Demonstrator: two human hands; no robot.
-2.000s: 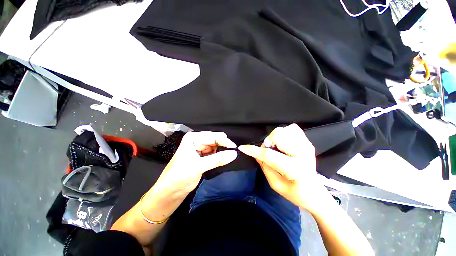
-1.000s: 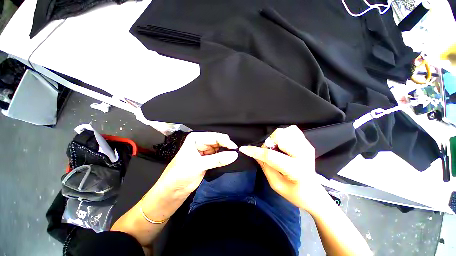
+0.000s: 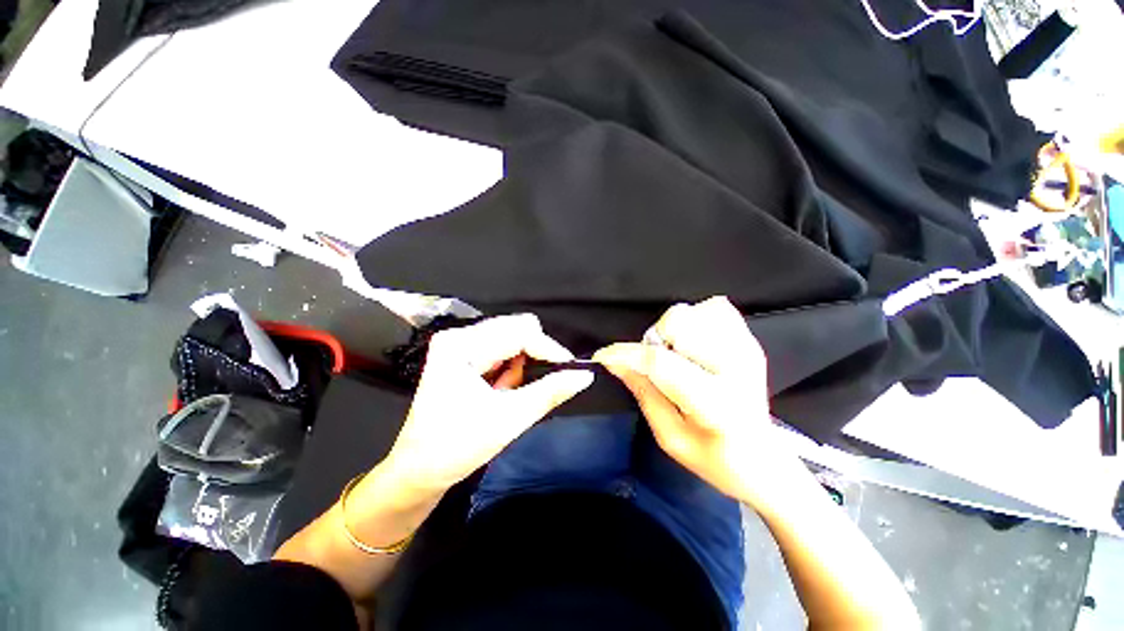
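The black garment piece point(image 3: 616, 203) lies over the white table and hangs over its near edge to the lap. My left hand point(image 3: 475, 401) pinches the cloth's near edge between thumb and fingers. My right hand point(image 3: 696, 382) is close beside it, thumb and forefinger pinched together at the same edge, fingertips nearly touching the left ones. A tiny pale sliver shows between the fingertips; whether it is a needle or thread I cannot tell. A white cord or tape point(image 3: 922, 291) lies on the cloth at the right.
The white table edge point(image 3: 222, 203) runs across in front. Orange-handled scissors point(image 3: 1055, 176) and small tools lie at the right. A black cylinder point(image 3: 1038, 46) is at the upper right. A dark bag point(image 3: 234, 438) and red-rimmed container point(image 3: 318, 341) stand at the lower left.
The view has shifted slightly. The left thumb and fingers have parted a little, and the pale sliver now shows between the hands. The cloth lies as before.
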